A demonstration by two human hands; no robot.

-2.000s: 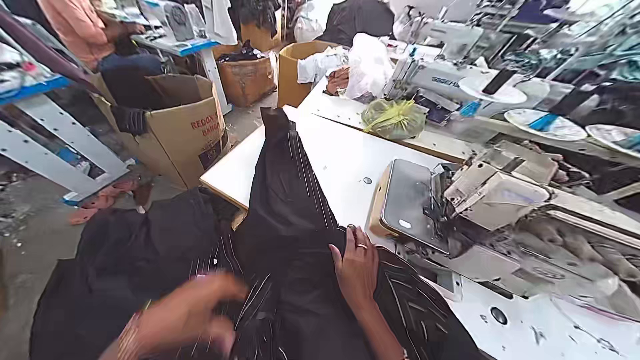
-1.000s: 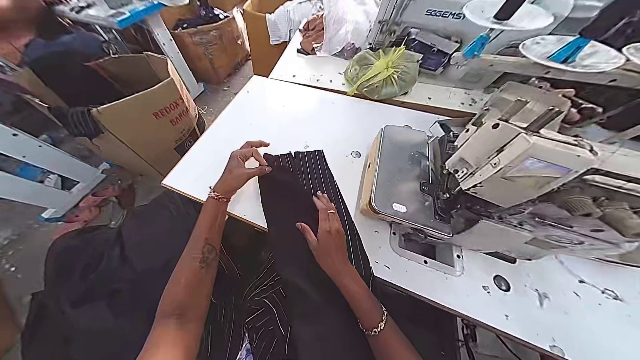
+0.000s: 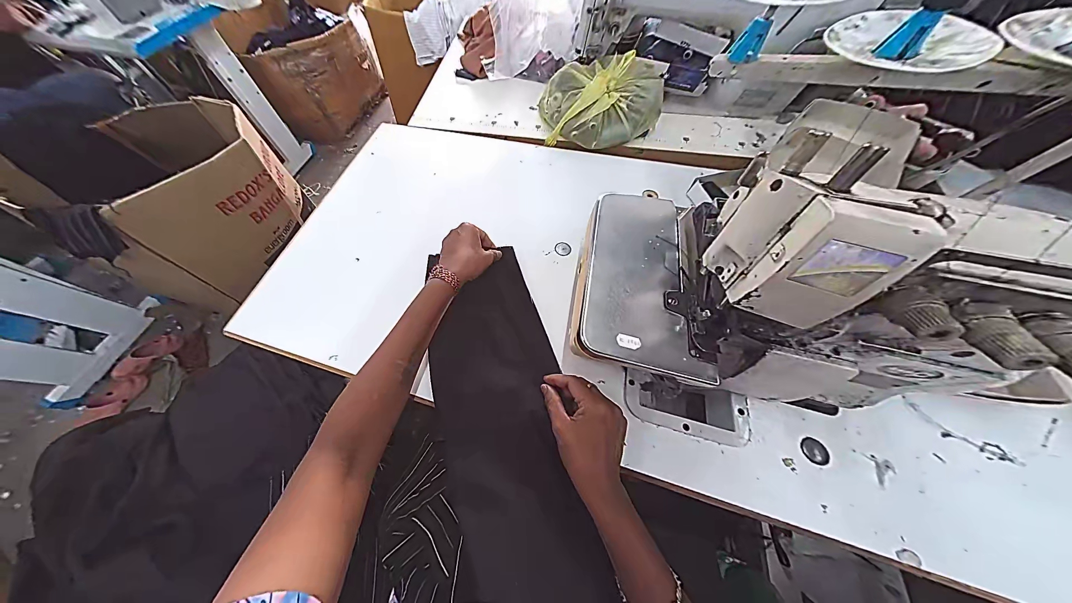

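Observation:
A long black fabric panel (image 3: 494, 360) lies on the white sewing table (image 3: 335, 218) and runs down over its front edge. My left hand (image 3: 467, 251) pinches the panel's far end near its right corner. Lower down, my right hand (image 3: 586, 419) grips the right edge of the same panel between thumb and fingers. To the right stands an overlock sewing machine (image 3: 837, 243) with a grey metal plate (image 3: 632, 285) at its front. Loose white threads hang on dark cloth beneath the panel.
An open cardboard box (image 3: 201, 209) holding dark cloth is at the left. A heap of black fabric (image 3: 167, 486) lies below the table at the left. Behind the table, a yellow-green tied plastic bag (image 3: 603, 100) sits on another worktop. Thread cones (image 3: 997, 335) lie at the right.
The fabric's far end showed white pinstripes one second ago; a plain black face shows now. My left hand has moved across to the panel's right corner, and my right hand from lying flat to its edge.

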